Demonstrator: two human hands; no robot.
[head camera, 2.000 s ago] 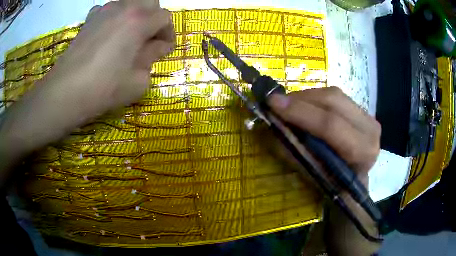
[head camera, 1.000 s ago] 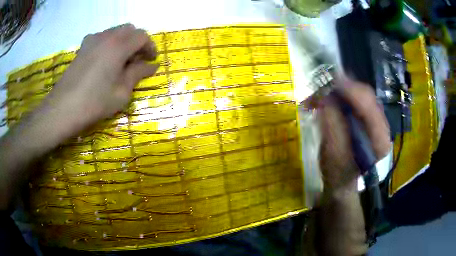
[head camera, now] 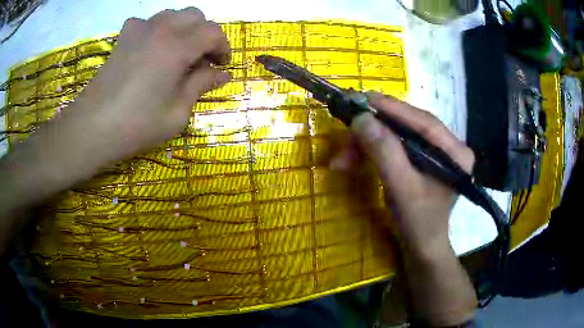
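Observation:
The shiny yellow flex panel (head camera: 339, 237) lies flat in front of me, with thin brown lead wires (head camera: 224, 220) in rows on its left part. My right hand (head camera: 410, 147) holds the black soldering iron (head camera: 307, 80) like a pen. Its tip points up and left, over the panel's upper middle near a darker grid line. My left hand (head camera: 160, 77) is over the panel's upper left, thumb and fingers pinched. A thin wire end shows just right of its fingertips. The iron's tip is close to this wire; contact cannot be told.
A black box (head camera: 493, 109) stands right of the panel, with metal fittings beside it. A second yellow panel (head camera: 535, 211) lies beyond it. A green round thing (head camera: 535, 35) and a dull yellow-green round thing (head camera: 442, 6) are at upper right. A wire pile (head camera: 19, 13) is at upper left.
One second ago my right hand was beside the black box, off the panel; it is now back over the panel with the iron. My left hand stays pinched near the same place. The view has shifted.

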